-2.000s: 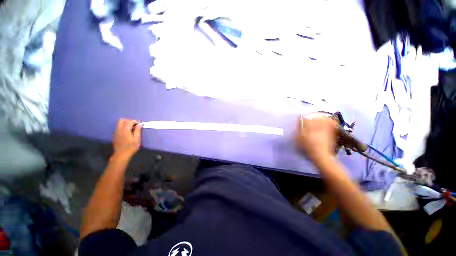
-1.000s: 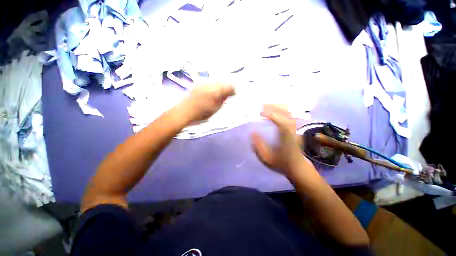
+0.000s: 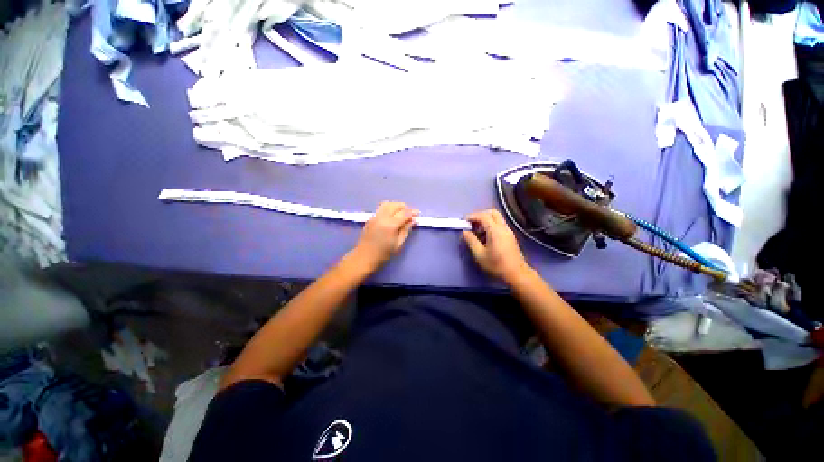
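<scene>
A narrow white fabric strip (image 3: 298, 208) lies along the near part of the purple-blue table (image 3: 208, 241), its free end to the left. My left hand (image 3: 390, 227) grips the strip right of its middle. My right hand (image 3: 489, 239) pinches its right end, fingertips on the cloth. The steam iron (image 3: 556, 209), with a brown handle, rests just right of my right hand, not touched. The underside of the strip is hidden.
A broad pile of white strips (image 3: 361, 113) lies beyond the working strip. Light blue pieces (image 3: 122, 68) are at the far left corner. A blue hose (image 3: 669, 236) and a brown hose run right from the iron. Cloth with white strips (image 3: 714, 162) lies at the right end.
My hands were empty over the pile one second ago; now both are lower, holding a strip near the table's front edge. The two-second-old frame shows my right hand at the iron, now released.
</scene>
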